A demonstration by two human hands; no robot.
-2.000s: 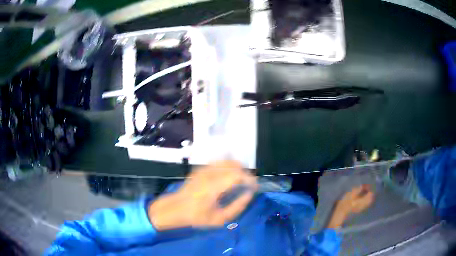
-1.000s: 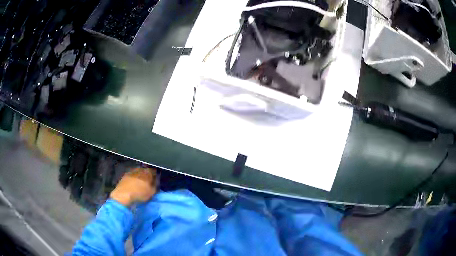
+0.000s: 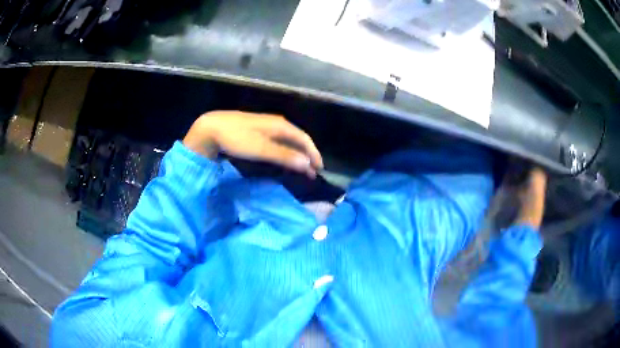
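Note:
My left hand (image 3: 255,139) is in front of my blue smock, below the bench edge, with its fingers bent. A small dark shape shows by the fingertips; whether the hand holds it is unclear. My right hand (image 3: 531,197) is at the bench's front edge on the right, blurred and partly in shadow; its fingers are hidden. The white housing (image 3: 425,24) lies on the white work sheet (image 3: 449,81), cut off by the top edge. The dark screwdriver (image 3: 540,75) lies on the bench right of the sheet, blurred.
Another white housing (image 3: 547,17) is at the top right. Black parts (image 3: 81,13) are heaped at the top left. Below the bench (image 3: 224,58) are a cardboard box (image 3: 61,102) and a dark crate (image 3: 112,177). Another person's blue sleeve (image 3: 598,258) is at the right.
The view has tilted down, so the bench and housing sit higher. My left hand has moved inward from the bench edge. My right hand has come into view at the right.

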